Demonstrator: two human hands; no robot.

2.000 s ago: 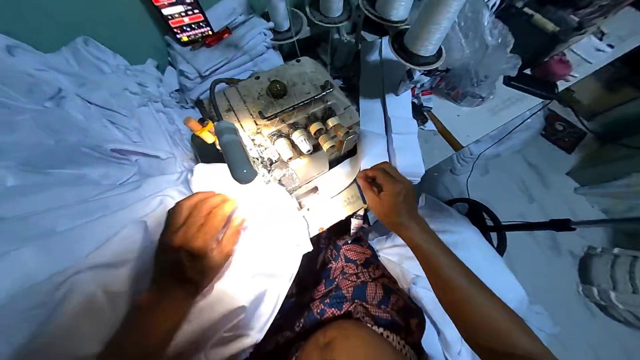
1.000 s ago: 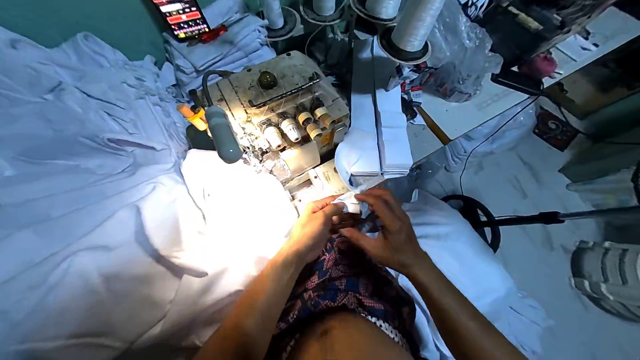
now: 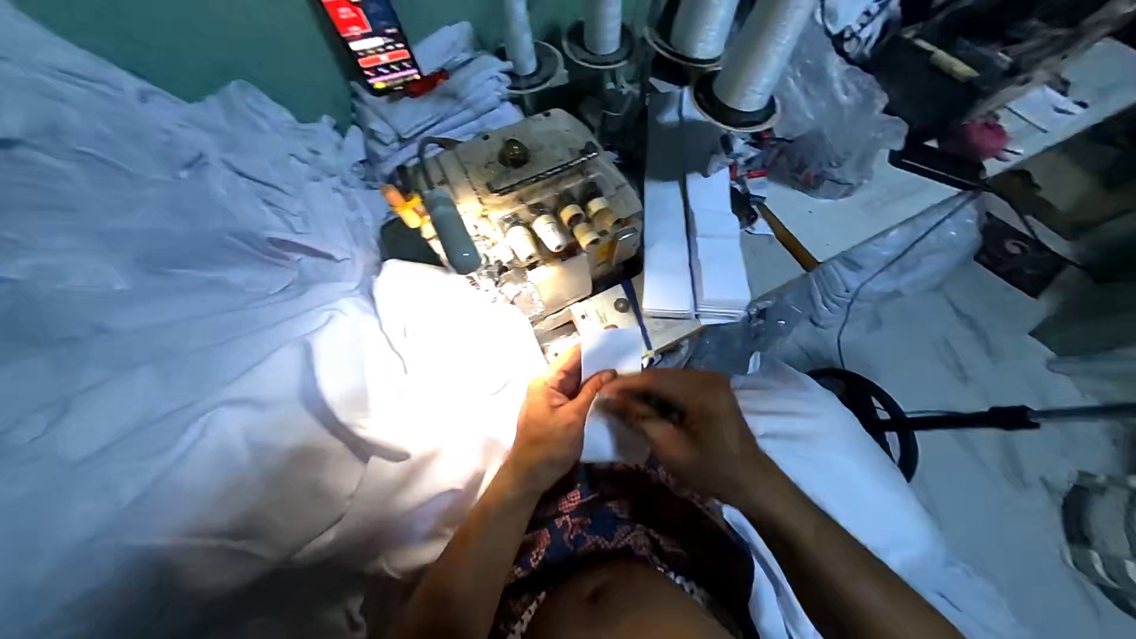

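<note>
A small white fabric strip [image 3: 611, 352] lies between my hands, just in front of an overlock sewing machine [image 3: 541, 191]. My left hand [image 3: 555, 413] grips its left side, thumb on top. Over its right part is my right hand [image 3: 688, 422], fingers curled, with a small dark object at them that I cannot make out; part of the strip hangs below. A large heap of white cloth [image 3: 222, 311] lies left of the machine, brightly lit beside the needle area. Folded white strips [image 3: 667, 257] are stacked in two piles right of the machine.
Thread cones [image 3: 763, 62] stand behind the machine. A phone [image 3: 368, 40] leans at the back left. An orange-handled tool [image 3: 785, 235] and a plastic bag [image 3: 834, 124] lie on the table at right. A black wheel [image 3: 874, 417] is beyond the cloth on my right.
My left hand has moved from the cloth heap to the strip in front of the machine. My right hand has come away from the machine's right edge toward my lap.
</note>
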